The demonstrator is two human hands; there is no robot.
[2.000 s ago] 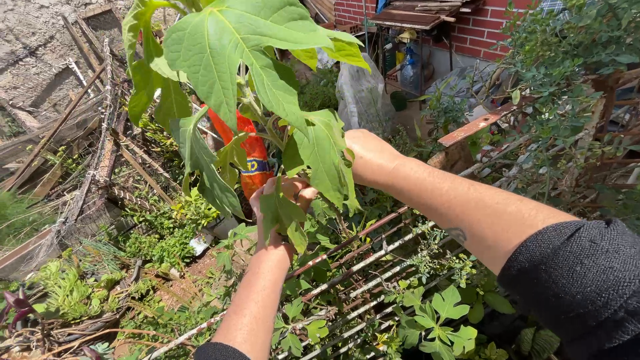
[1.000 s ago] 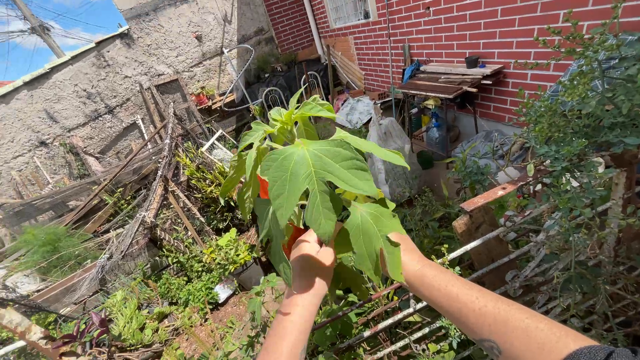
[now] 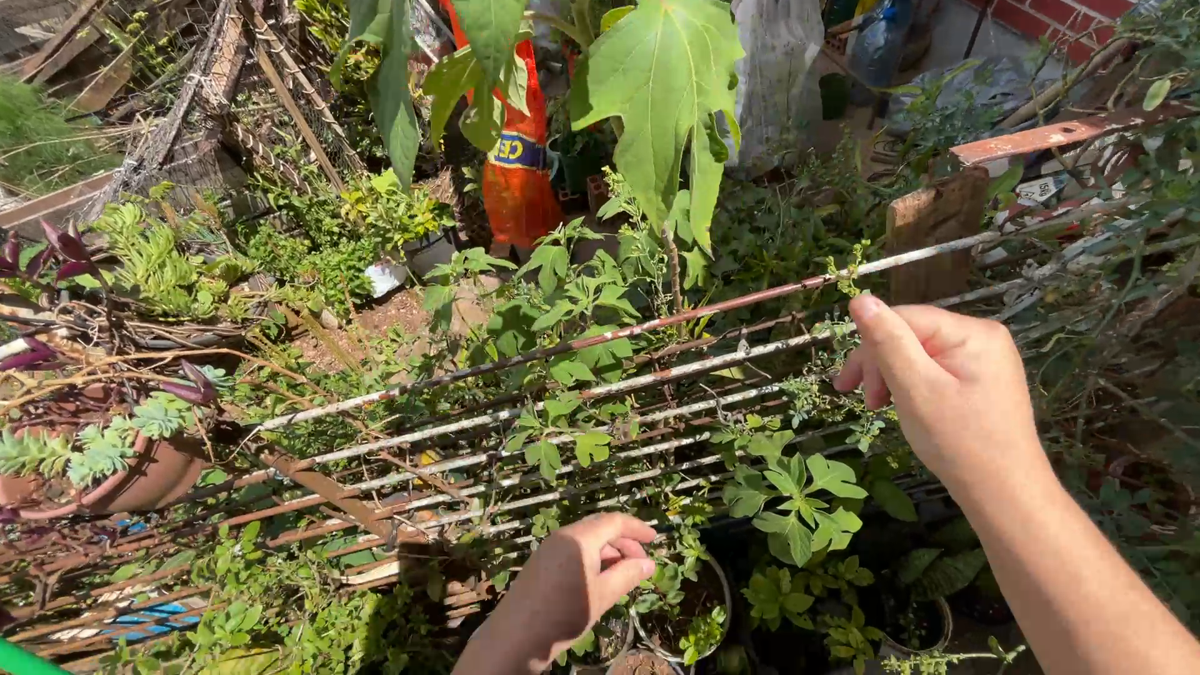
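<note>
My left hand (image 3: 586,586) hovers low in the middle of the view, fingers curled, above a round plant pot (image 3: 727,600); nothing shows clearly in it. On the right, my right hand (image 3: 937,375) has its thumb and fingers at a thin leafy sprig (image 3: 848,274) beside the upper bar of a rusty white metal railing (image 3: 731,302); whether it grips the sprig cannot be told. Beyond the railing, large lobed green leaves (image 3: 661,89) hang from a tall plant, away from both hands. An orange-red bag (image 3: 516,187) with a blue band stands behind those leaves.
A terracotta pot of succulents (image 3: 155,473) sits at the left by the railing. A rusty flat strip (image 3: 1059,136) and a wooden board (image 3: 933,234) are at the upper right. Old boards and wire mesh (image 3: 220,84) lean at the upper left. Shrubs crowd the right edge.
Both hands have let go of the tall leafy plant that they were at earlier. My left hand is now low over the pots, my right at the railing's upper bar. The view has tilted down.
</note>
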